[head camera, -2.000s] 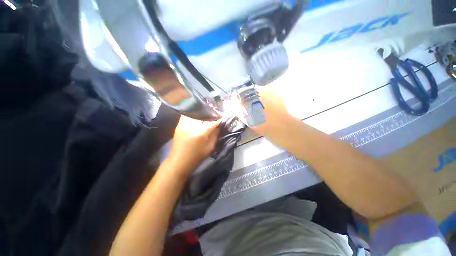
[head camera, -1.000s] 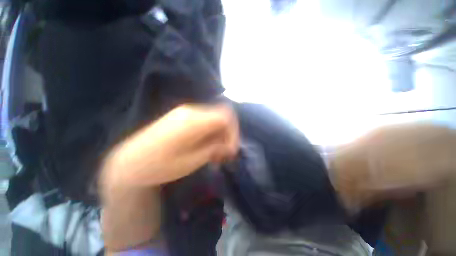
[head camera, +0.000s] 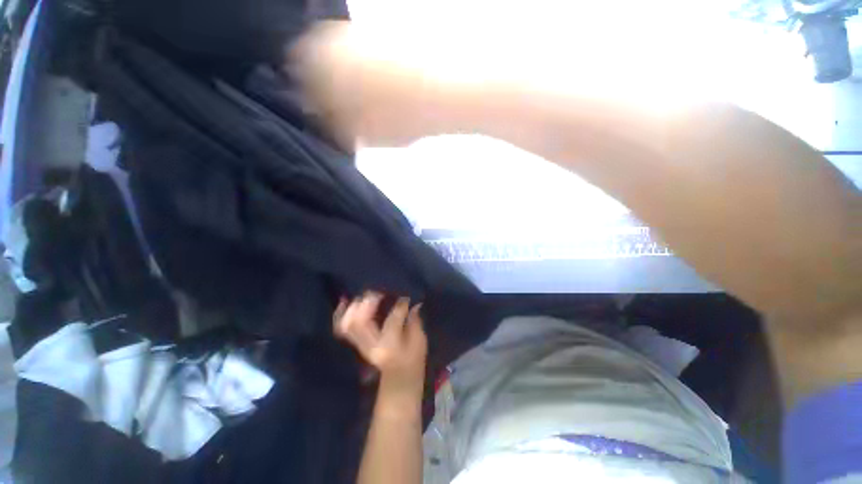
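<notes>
A large black garment (head camera: 246, 208) lies heaped over the left end of the table and hangs down toward the lap. My left hand (head camera: 386, 336) is low at the garment's front edge, its fingers curled against the black cloth. My right hand (head camera: 326, 80) reaches across the table to the upper left and is blurred on the black cloth. Its fingers are hard to make out. The needle area of the machine is not visible in the glare.
A ruler scale (head camera: 548, 248) runs along the table's front edge. A pile of white and grey cut pieces (head camera: 151, 388) lies at lower left. A grey cylindrical machine part (head camera: 827, 47) shows at upper right. The wearer's lap is below the table edge.
The view has swung left, away from the needle. My right hand has crossed to the upper left over the garment. My left hand has moved down to the cloth's front edge.
</notes>
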